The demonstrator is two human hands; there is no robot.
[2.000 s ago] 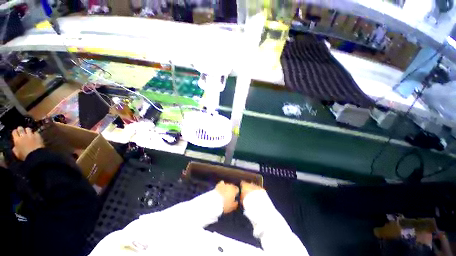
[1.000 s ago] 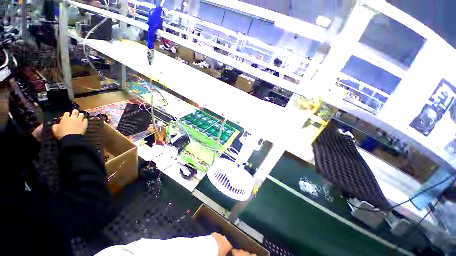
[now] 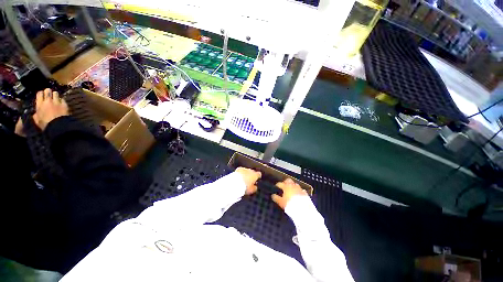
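Note:
A black perforated sheet (image 3: 259, 212) lies in front of me, its far part at an open brown carton (image 3: 245, 161). My left hand (image 3: 249, 179) is on the sheet's far left part and my right hand (image 3: 289, 191) on its far right part, fingers bent over it at the carton. The hands are a little apart. The carton's inside and near side are mostly hidden by the sheet and my hands. Another holed sheet (image 3: 179, 179) lies left of the carton, with small wired parts (image 3: 176, 145) behind it.
A neighbour's hand (image 3: 49, 108) holds a black sheet at another carton (image 3: 129, 137) on the left. A white desk fan (image 3: 255, 122) stands by the post behind my carton. A black sheet (image 3: 405, 71) hangs over the right shelf. A carton (image 3: 449, 267) is at lower right.
The view has tilted back down, so both my hands and the sheet show fully. My hands are farther apart than two seconds ago, with more of the black sheet visible between them.

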